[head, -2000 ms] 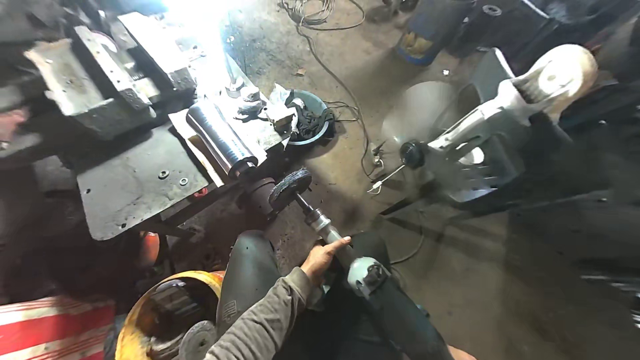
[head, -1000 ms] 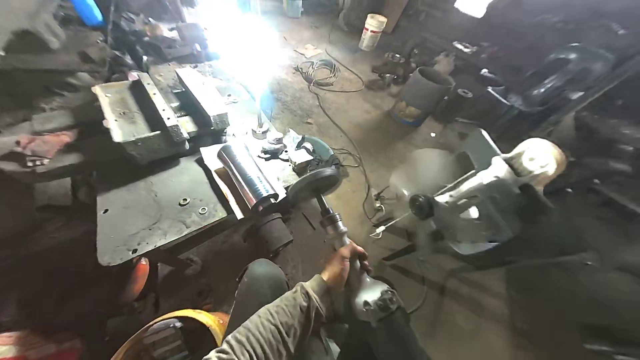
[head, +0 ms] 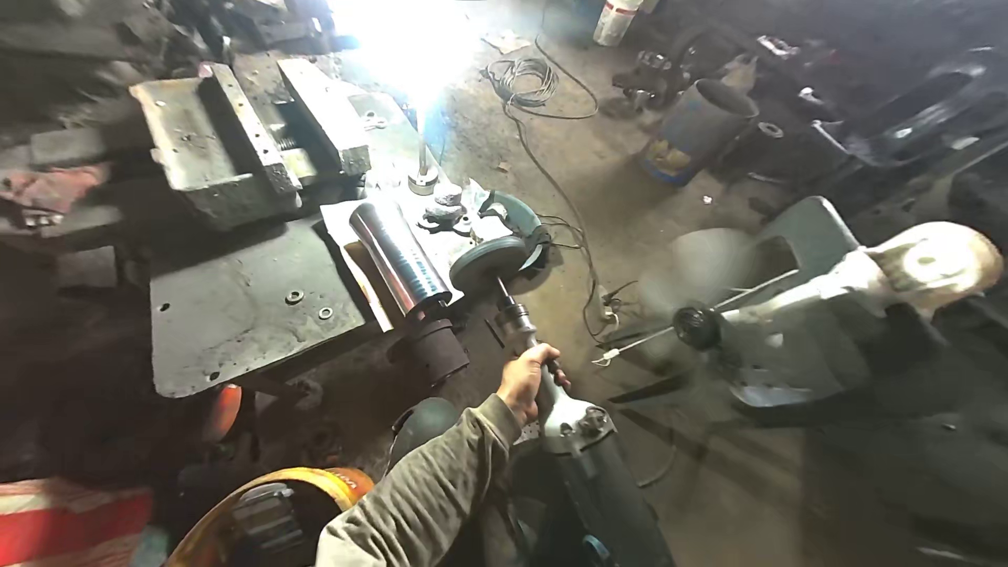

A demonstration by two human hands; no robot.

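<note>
My left hand (head: pixel 529 381) is wrapped around the metal neck of a long power grinder (head: pixel 573 425). At the tool's far end a round grinding wheel (head: pixel 490 260) stands just right of a shiny metal cylinder (head: pixel 400 256). That cylinder lies on paper at the edge of a steel table (head: pixel 236 291), with a dark round metal piece (head: pixel 435 350) at its near end. Whether wheel and cylinder touch, I cannot tell. My right hand is out of sight; the grinder's rear body runs off the bottom edge.
A heavy machine vise (head: pixel 244 189) sits on the table, near two washers (head: pixel 294 297). A fan (head: pixel 697 324) stands at right. Cable (head: pixel 543 165) crosses the floor behind a basin (head: pixel 516 216). A yellow-rimmed container (head: pixel 303 475) is at lower left. Glaring light fills the top.
The grinder's wheel, low beside the cylinder's near end two seconds ago, has come up to the cylinder's right side. My left hand keeps its hold. The view has shifted.
</note>
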